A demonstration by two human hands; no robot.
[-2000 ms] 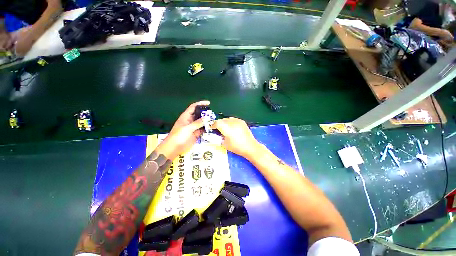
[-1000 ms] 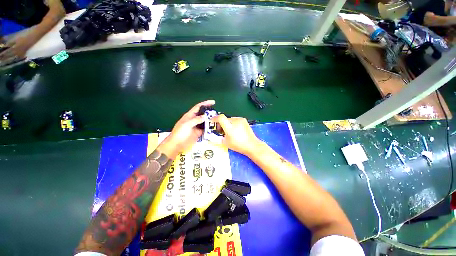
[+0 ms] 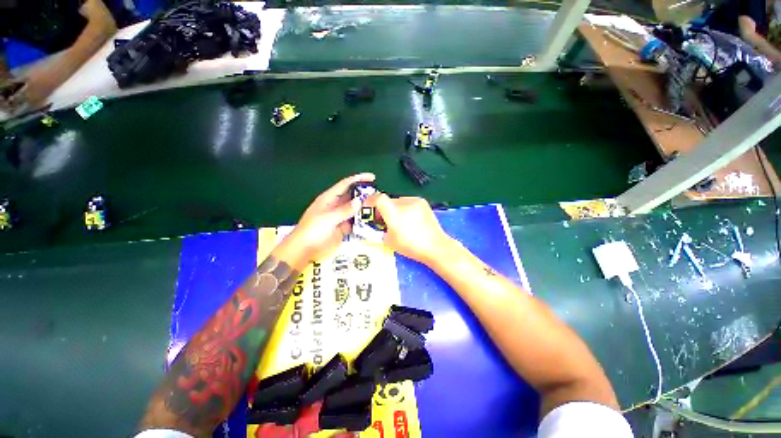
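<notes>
My left hand and my right hand meet above the far edge of the printed sheet. Between them they hold a small circuit board with white, yellow and dark parts, at a black housing whose dark end shows by my left fingertips. Fingers cover much of both, so how far the board sits in the housing cannot be told. A loose pile of black housings lies on the near part of the sheet.
The green conveyor carries boards and dark cords. A white plug with a cord lies right, near white scraps. Across the line, a heap of black parts lies beside a person's arm. A slanted post stands right.
The boards and cords on the conveyor have moved left. My hands stay in nearly the same place, and the held board has turned a little, showing more of its dark and yellow parts.
</notes>
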